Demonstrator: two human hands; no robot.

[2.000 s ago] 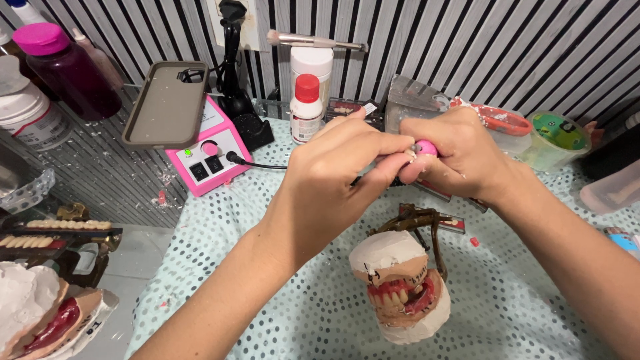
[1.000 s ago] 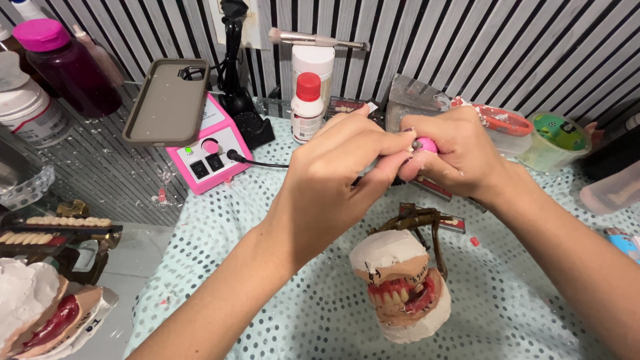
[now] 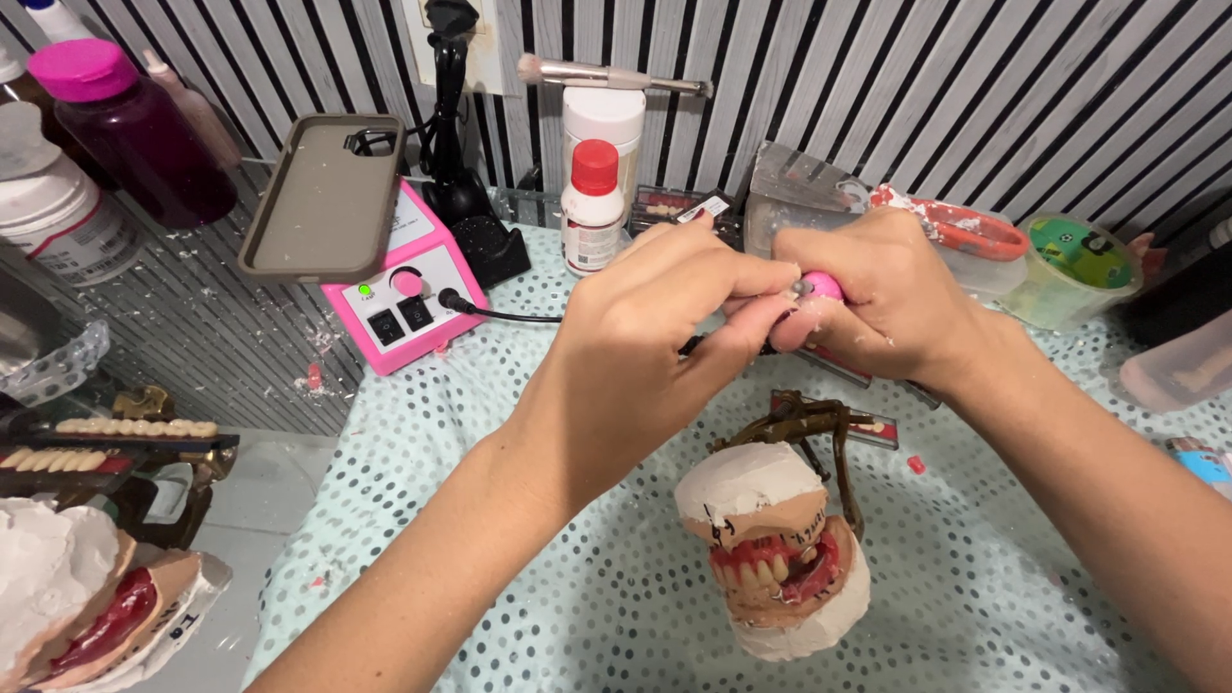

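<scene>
My right hand (image 3: 866,298) is closed around a pink rotary handpiece (image 3: 823,286), most of it hidden by the fingers. The thumb and fingertips of my left hand (image 3: 654,318) pinch a small pale piece (image 3: 791,296) at the handpiece's metal tip; its shape is too small to tell. Below the hands a plaster dental model (image 3: 799,635) with red wax and teeth stands in a brass-coloured articulator (image 3: 842,433). The pink control box (image 3: 414,298), its green light lit, is at the left, with a black cord running toward my hands.
A phone case (image 3: 322,202) lies on the control box. Behind my hands stand a red-capped bottle (image 3: 592,217), a white container with a brush (image 3: 616,75) on top, and a green tub (image 3: 1078,269). A second dental model (image 3: 58,587) and tooth strips (image 3: 135,428) are at the lower left.
</scene>
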